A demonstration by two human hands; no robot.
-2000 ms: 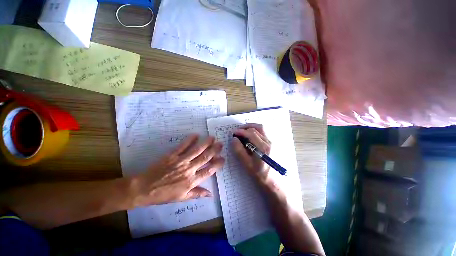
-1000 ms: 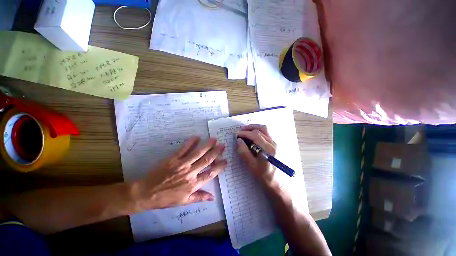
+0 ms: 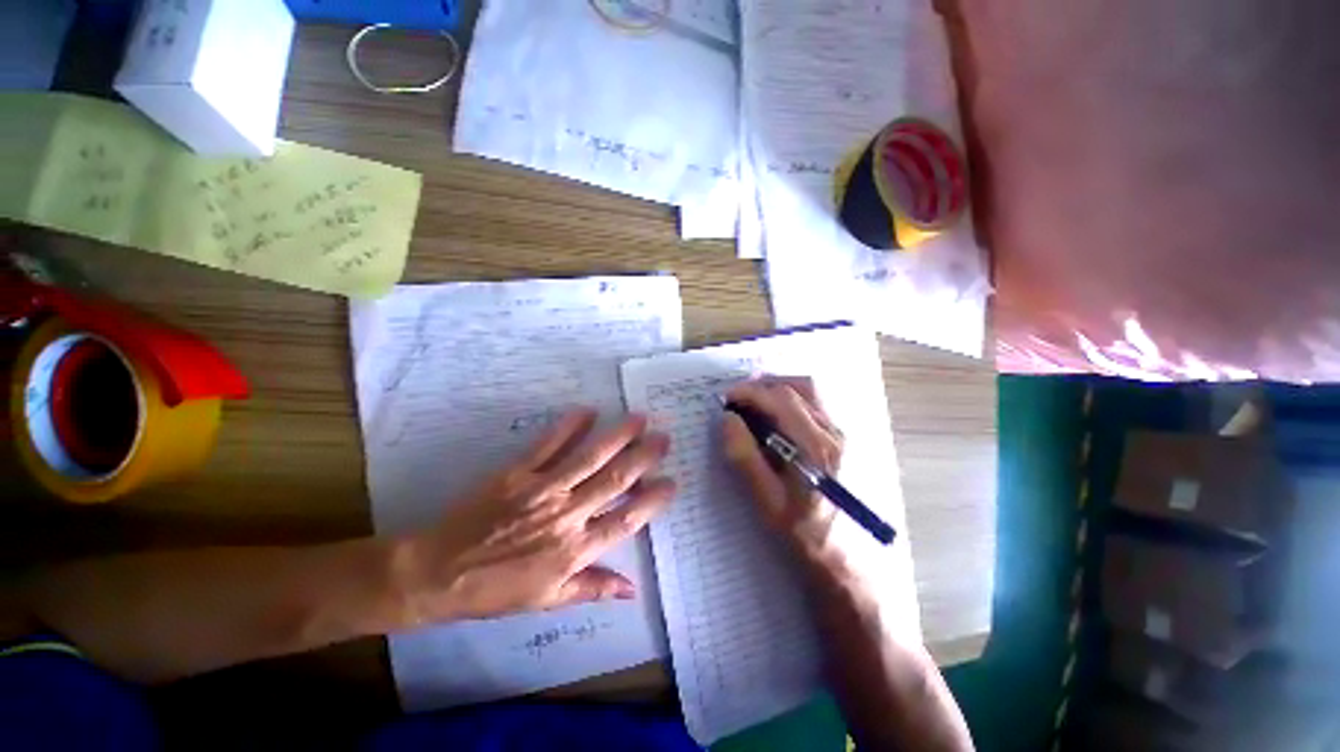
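My right hand (image 3: 789, 453) is shut on a black pen (image 3: 817, 478), its tip on the upper rows of a white ruled record form (image 3: 742, 617). Most rows of the form look empty. My left hand (image 3: 537, 522) lies flat, fingers spread, on a reference sheet (image 3: 470, 360) with dense writing, its fingertips reaching the form's left edge. The form's left edge overlaps the reference sheet. My left palm hides the sheet's middle part.
Yellow tape with a red holder (image 3: 125, 404) is at left, below a yellow note sheet (image 3: 221, 206) and white box (image 3: 209, 71). Loose papers (image 3: 617, 103) and a black-and-yellow tape roll (image 3: 899, 184) are at the far side. A pink bag (image 3: 1161, 162) and cartons (image 3: 1190, 478) are at right.
My right hand and the pen have moved slightly right along the form's upper rows. My left hand stays flat on the sheet. The whole view has shifted slightly.
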